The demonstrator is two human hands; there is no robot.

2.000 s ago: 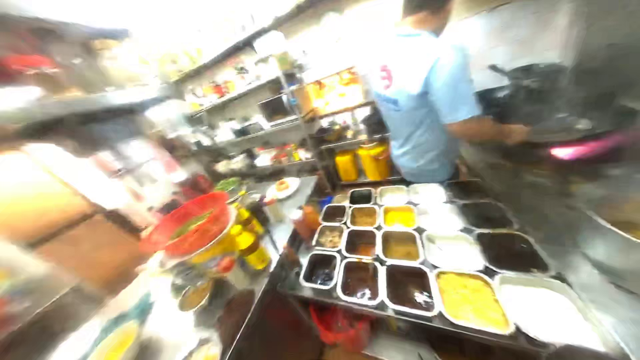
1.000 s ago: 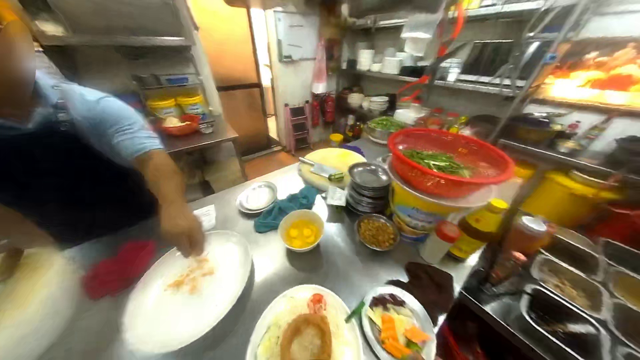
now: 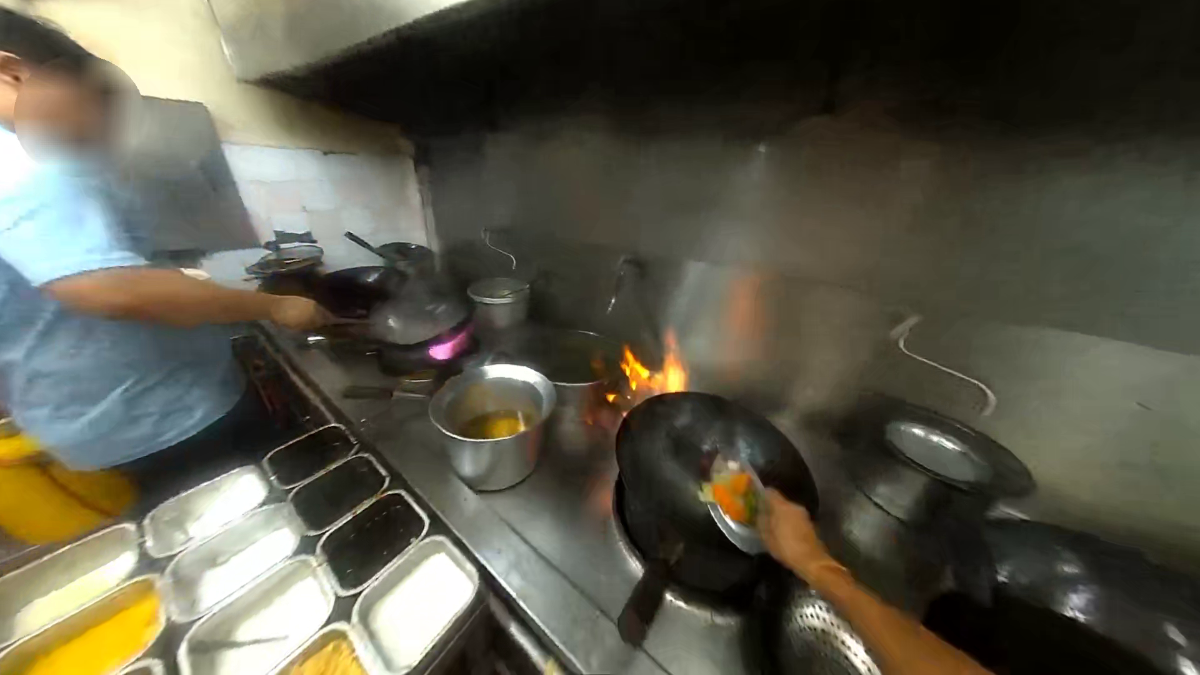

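Note:
My right hand [image 3: 786,532] reaches in from the lower right, gripping the rim of a metal plate [image 3: 737,531]. The plate tilts over a black wok [image 3: 717,441], and chopped orange and green vegetables [image 3: 731,495] lie at its edge above the wok's inside. The wok rests tilted on a burner, its handle [image 3: 643,600] pointing toward the near side. Flames [image 3: 652,370] rise just behind it. My left hand is out of view.
A metal pot [image 3: 492,427] with yellow liquid stands left of the wok. A co-worker [image 3: 103,300] holds a steaming pan [image 3: 419,328] farther left. Ingredient containers [image 3: 417,595] line the lower left; a perforated strainer [image 3: 825,637] and lidded pot [image 3: 937,450] are right.
The view has swung from a counter of plates to the stove. A plate of similar chopped vegetables lay on that counter one second ago; now my right hand holds a plate over the wok.

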